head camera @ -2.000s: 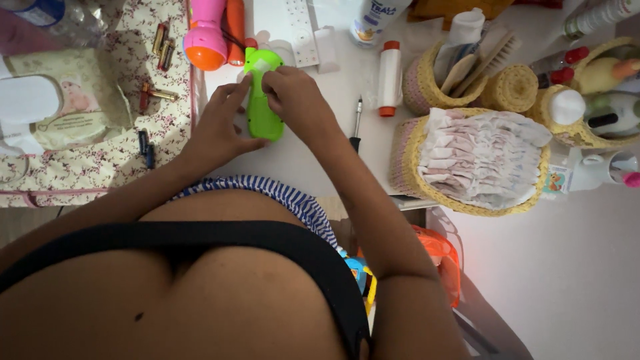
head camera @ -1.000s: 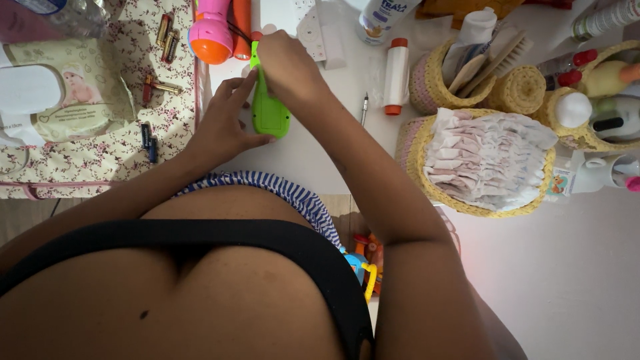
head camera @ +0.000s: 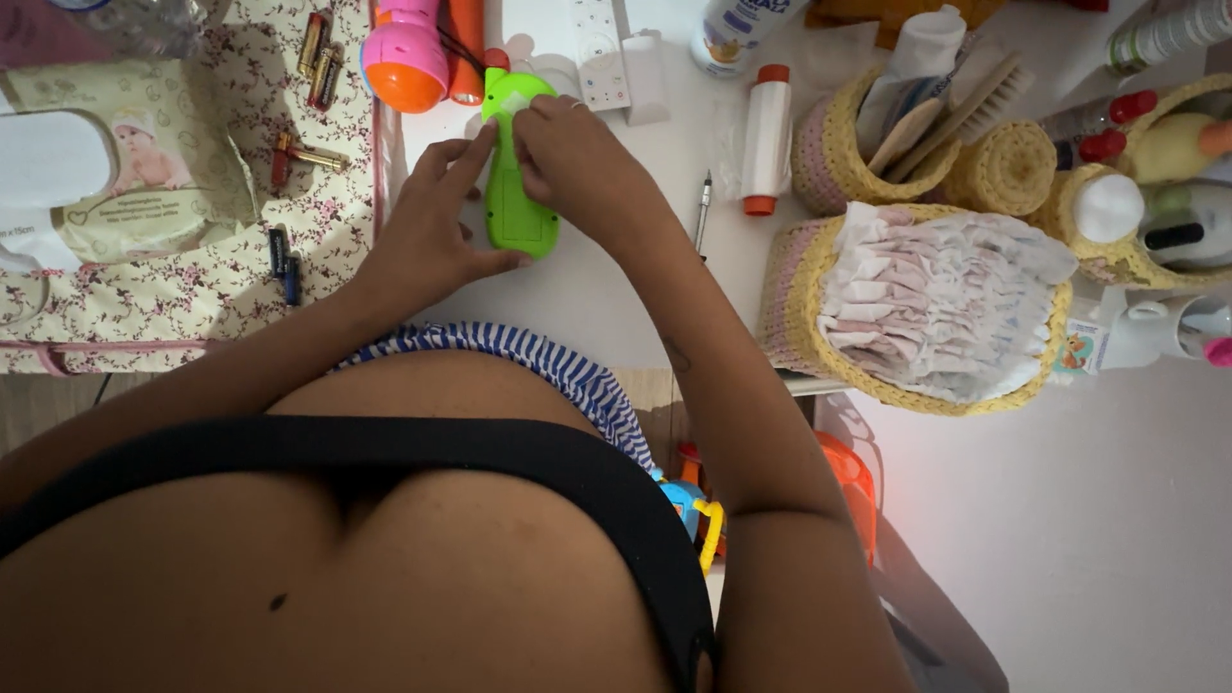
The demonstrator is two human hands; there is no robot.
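Note:
A green plastic toy [head camera: 521,207] with a battery cover and screw holes lies back side up on the white table. My left hand [head camera: 428,217] is at its left side, fingertips on its upper edge and thumb by its lower end. Over the toy's upper right part, my right hand [head camera: 568,154] has curled fingers touching it near a pale patch; what they pinch is hidden. A small screwdriver [head camera: 705,207] lies to the right of my right forearm. Several batteries [head camera: 324,77] lie on the floral mat, with dark blue ones [head camera: 284,265] lower down.
A pink and orange toy [head camera: 406,58] and a white remote-like panel [head camera: 602,58] lie behind. To the right are a white tube with red ends [head camera: 767,140], a crocheted basket of diapers [head camera: 799,289] and a basket with brushes [head camera: 818,144]. A wipes pack [head camera: 144,173] is at left.
My right hand has shifted from the toy's top end down along its right side, and the pale patch shows again. My left hand stays beside the toy.

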